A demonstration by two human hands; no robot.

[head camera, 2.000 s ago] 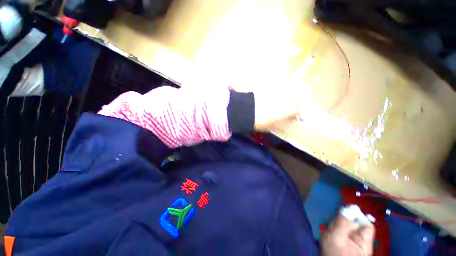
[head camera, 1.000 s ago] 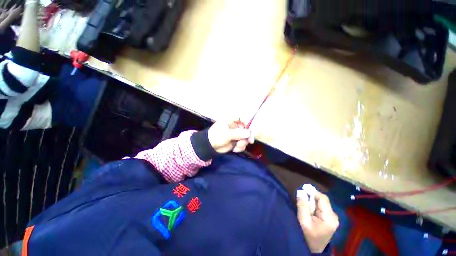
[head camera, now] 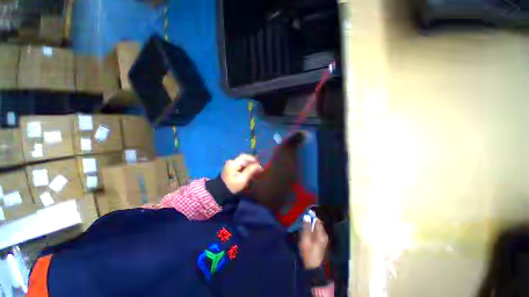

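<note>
My left hand is closed on a thin red wire lead in front of my body. The lead runs up and right, blurred, to a small white end beside the bench edge. My right hand is lower, near the bench edge, and holds a small white item at the fingertips. What the item is cannot be told.
The tan bench runs down the right side, with a black housing at its top. A large black bin stands beside the bench. Another black tote is on the blue floor. Brown cartons are stacked at left.
The view has turned towards the floor and cartons. The lead in my left hand now hangs beside the bench, not across its top. My right hand still holds the white item.
</note>
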